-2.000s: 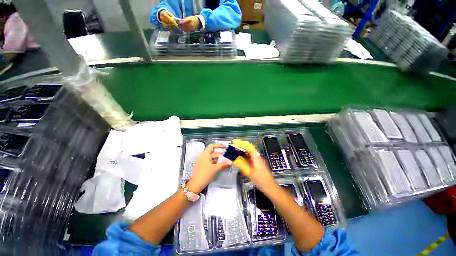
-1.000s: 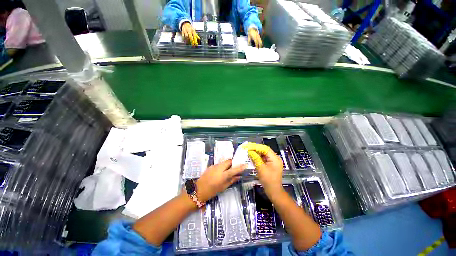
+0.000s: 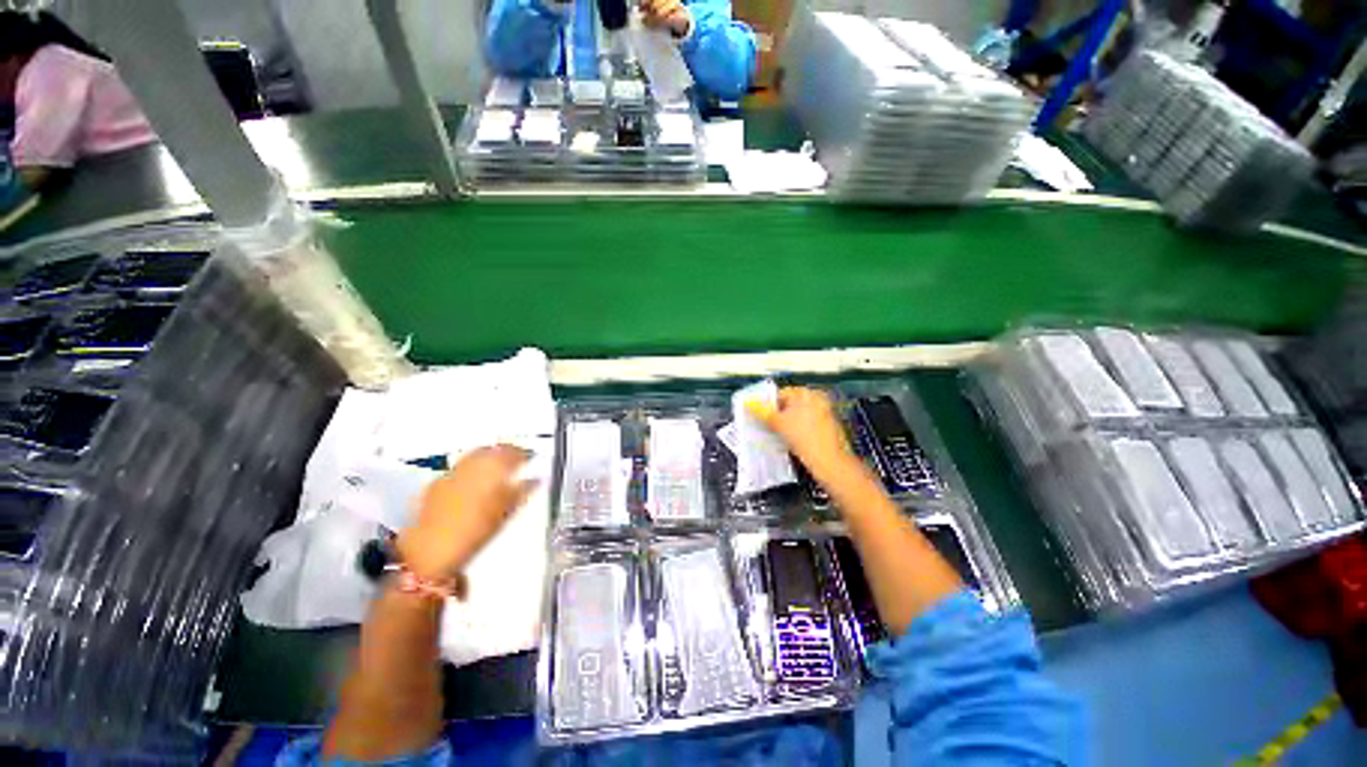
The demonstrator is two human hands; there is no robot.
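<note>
A clear blister tray [image 3: 549, 716] lies in front of me. Its left pockets hold phones in white sleeves, such as this bagged phone [image 3: 594, 637]; a bare keypad phone [image 3: 799, 614] and other bare ones sit to the right. My right hand [image 3: 807, 424], with yellow finger cots, holds a sleeved phone [image 3: 760, 453] by its top end at the back row's middle pocket. My left hand [image 3: 468, 517], blurred, is over the pile of empty sleeves [image 3: 502, 599]; whether it grips a sleeve is unclear.
A tall stack of trays with bare phones [image 3: 135, 495] stands left beside a wrapped pole [image 3: 323, 300]. A stack of trays with bagged phones [image 3: 1184, 510] stands right. A green conveyor [image 3: 750, 277] runs behind. Opposite, a person in blue sleeves [image 3: 720, 53] works at another tray.
My left hand has left the phone and moved left over the sleeve pile. My right hand has carried the sleeved phone to the back row's middle pocket. The person opposite has raised their hands.
</note>
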